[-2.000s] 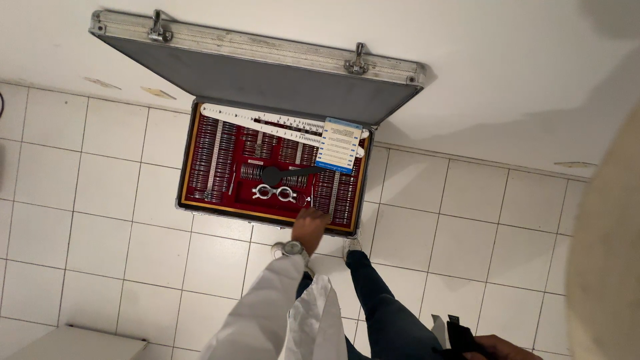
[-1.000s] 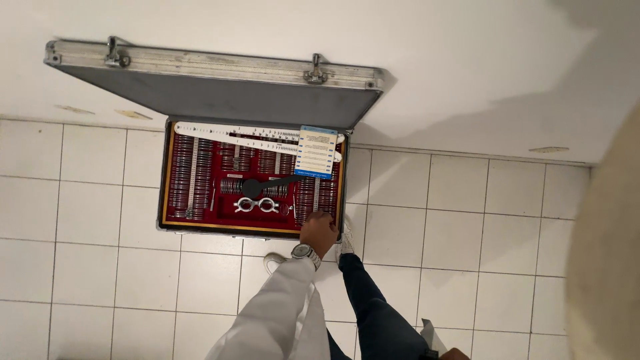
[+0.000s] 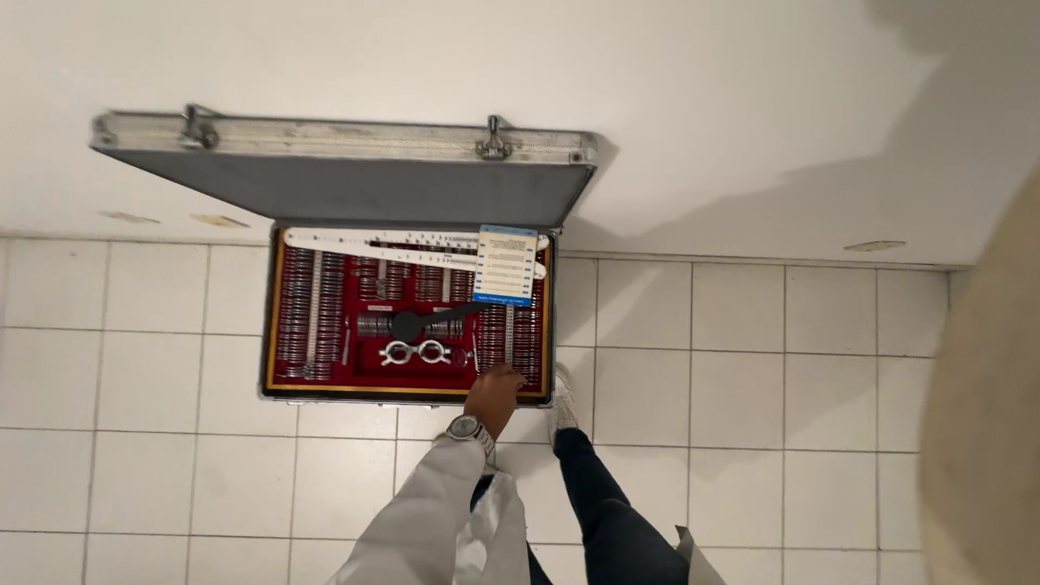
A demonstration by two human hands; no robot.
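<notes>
An open trial lens case lies on the floor, with rows of round metal-rimmed lenses in its red interior. My left hand, with a watch on the wrist, reaches over the front edge; its fingertips are at the lower end of the right-hand lens rows. Whether they grip a lens is hidden. Left of the hand, a silver trial frame lies in a recess, below a black occluder paddle. White printed rulers and a printed card lie across the top rows. My right hand is out of view.
The grey case lid stands raised beside the white wall. White floor tiles surround the case. My shoe is close to its lower right corner. A blurred beige shape fills the right edge.
My right hand, at the bottom edge two seconds ago with something black, has left the view. My left hand stays at the case's lower right part. The view has shifted.
</notes>
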